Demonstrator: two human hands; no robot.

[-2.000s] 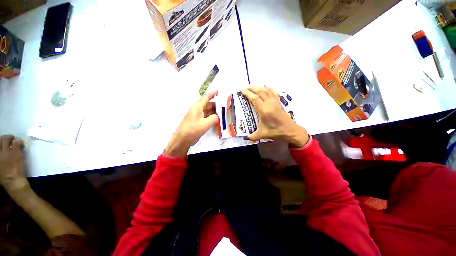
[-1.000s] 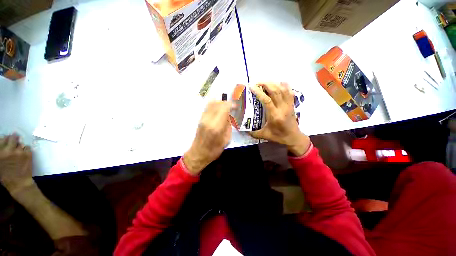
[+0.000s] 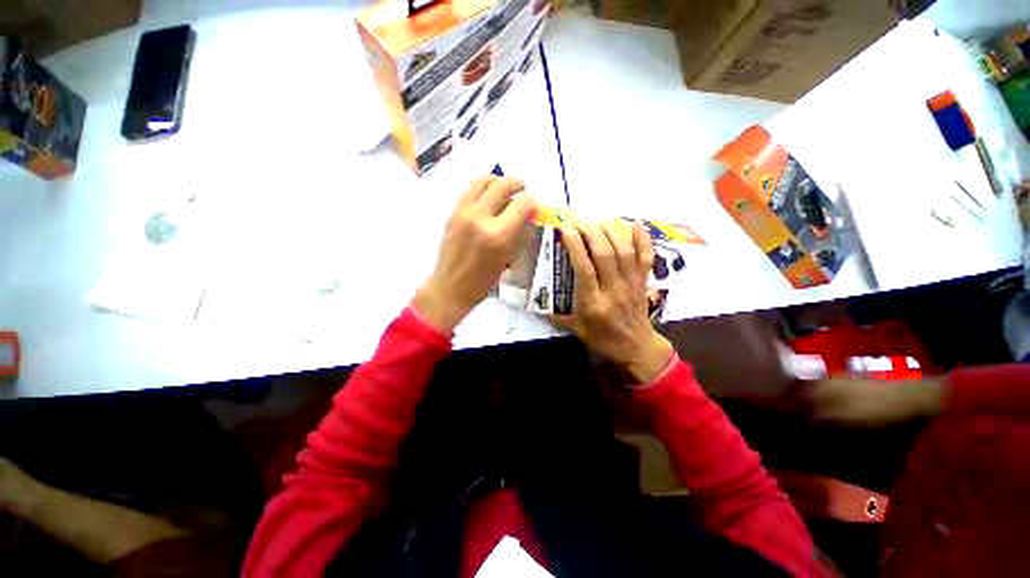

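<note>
A white, black and orange retail box [image 3: 557, 277] lies on the white table near its front edge. My right hand [image 3: 611, 277] lies over the box and holds it with the fingers across its upper side. My left hand [image 3: 480, 239] is at the box's left end, its fingertips closed on an orange-yellow end flap [image 3: 547, 215]. A pale strip shows below the left fingers at the open end. The box's inside is hidden. The slim yellowish-green tool is mostly hidden behind my left hand; only a dark tip shows.
An orange-and-black box [image 3: 788, 207] with raised flaps lies at right. A larger box [image 3: 452, 85] stands behind. A black phone [image 3: 158, 81] and another box [image 3: 43, 111] are at left, brown cartons [image 3: 779, 45] at the back. A person's arm [image 3: 875, 401] reaches in at right.
My left hand has moved up to the flap, and the box is turned slightly. The left neighbour's hand has left the table edge. An arm has appeared at right.
</note>
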